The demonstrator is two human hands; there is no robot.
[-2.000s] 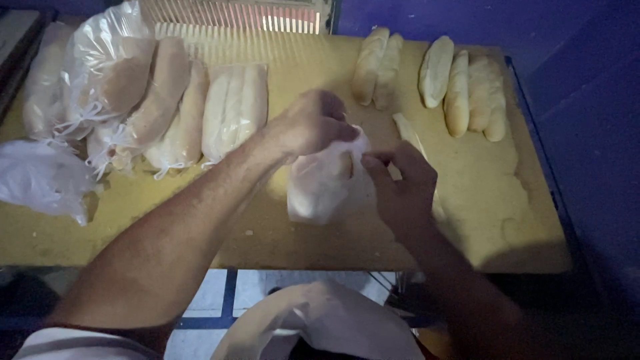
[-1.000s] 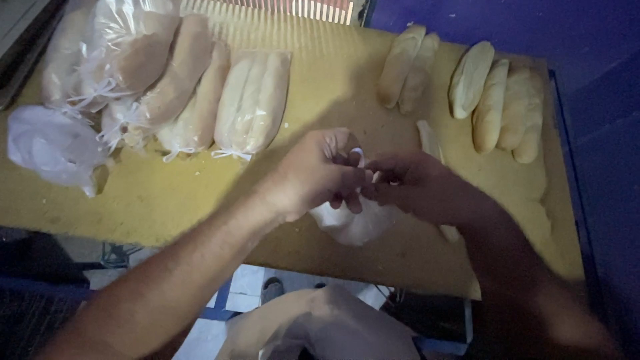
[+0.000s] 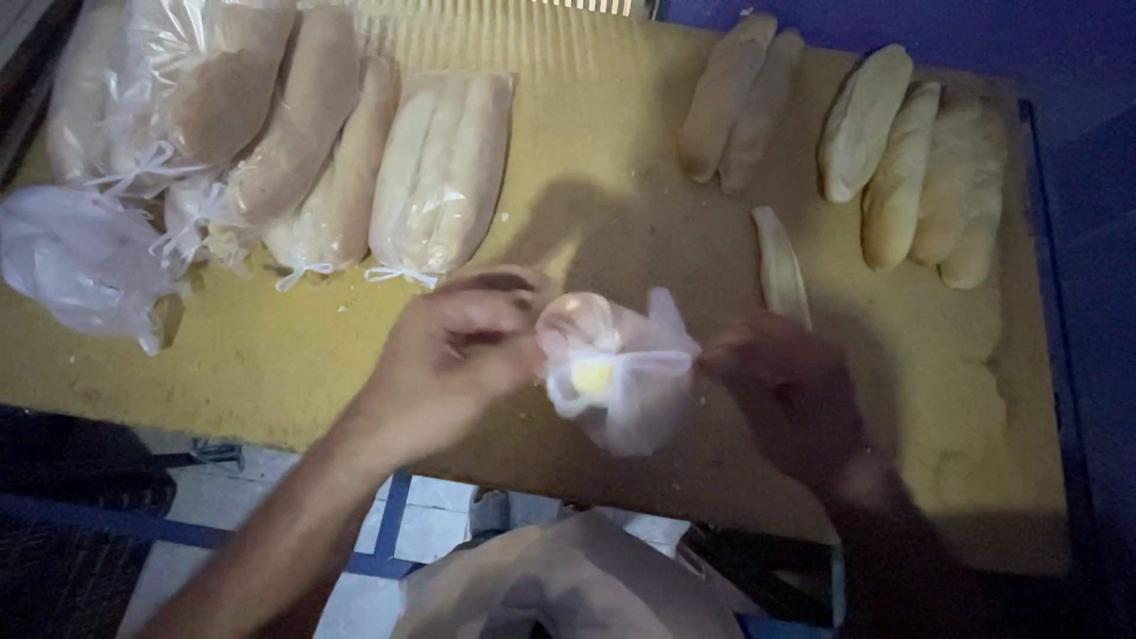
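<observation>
A clear plastic bag [image 3: 639, 413] with a tied, looped top stands between my hands near the table's front edge; something yellowish shows at its knot, and its contents are blurred. My left hand [image 3: 466, 351] pinches the left side of the bag's top. On the other side, my right hand [image 3: 781, 382] has its fingers closed at the tip of a plastic loop. A narrow piece of bread [image 3: 781, 266] lies just behind my right hand, partly covered by it.
Bagged bread loaves [image 3: 439, 177] with tied ends fill the yellow table's [image 3: 266, 382] left side, beside a crumpled whitish plastic bag [image 3: 80, 257]. Two loose loaves [image 3: 728, 98] lie at the back, and several more [image 3: 901, 177] at the right. A purple wall [image 3: 1092, 195] borders the right side.
My hands were together over the bag a second ago; now they are apart, with the tied plastic stretched between them.
</observation>
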